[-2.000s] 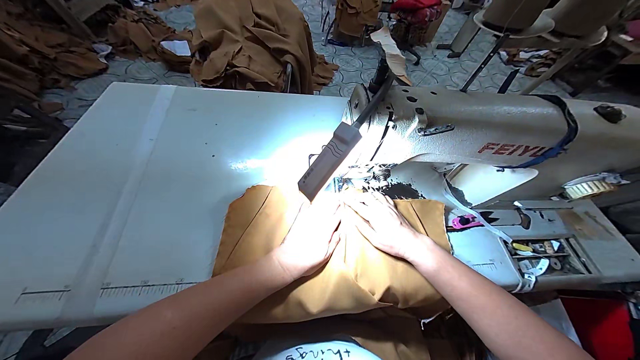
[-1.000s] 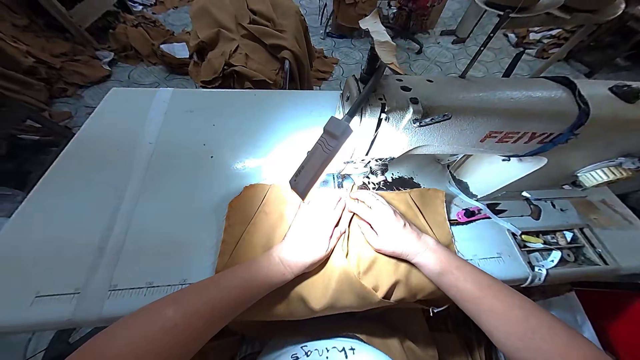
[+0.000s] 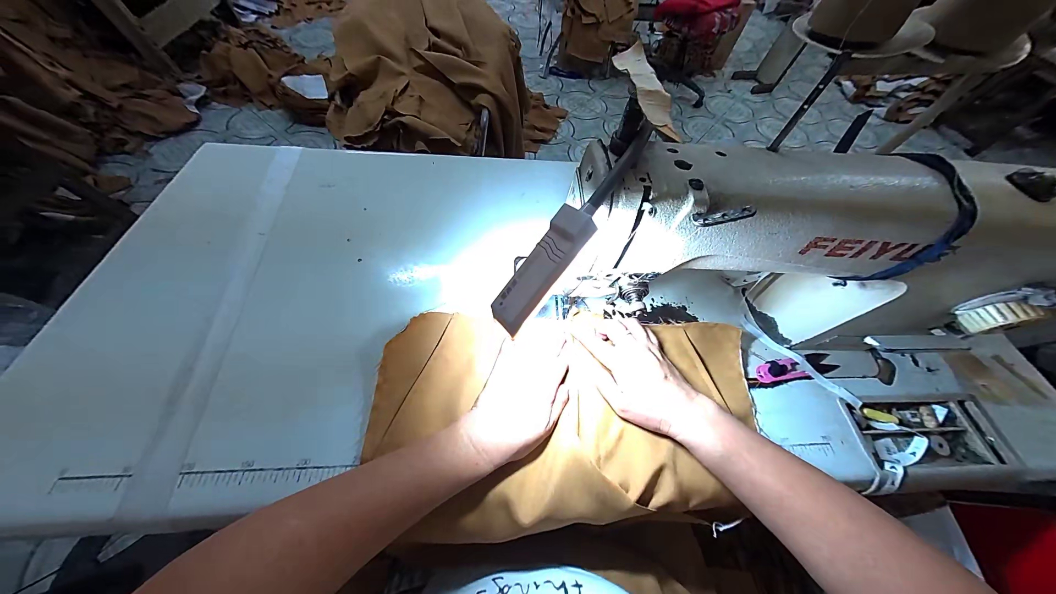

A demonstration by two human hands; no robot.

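Tan fabric [image 3: 528, 495] lies on the white table of a Feiyu sewing machine [image 3: 792, 214], its far edge by the presser foot area [image 3: 615, 301]. My left hand [image 3: 524, 388] rests on the fabric just left of centre, fingers toward the needle area. Close beside it, my right hand [image 3: 631, 371] presses on the cloth, and the fabric puckers between the two. Glare hides the left fingertips and what they may pinch. A grey clip-on lamp [image 3: 544, 268] hangs above the left fingers and lights the spot.
At right lie a pink-handled cutter [image 3: 780, 371], dark scissors or blades and a compartment tray [image 3: 982, 429] with bobbins and small items. A ruler scale [image 3: 247, 476] runs along the table's front edge. Brown garment pieces [image 3: 421, 74] are heaped beyond the table.
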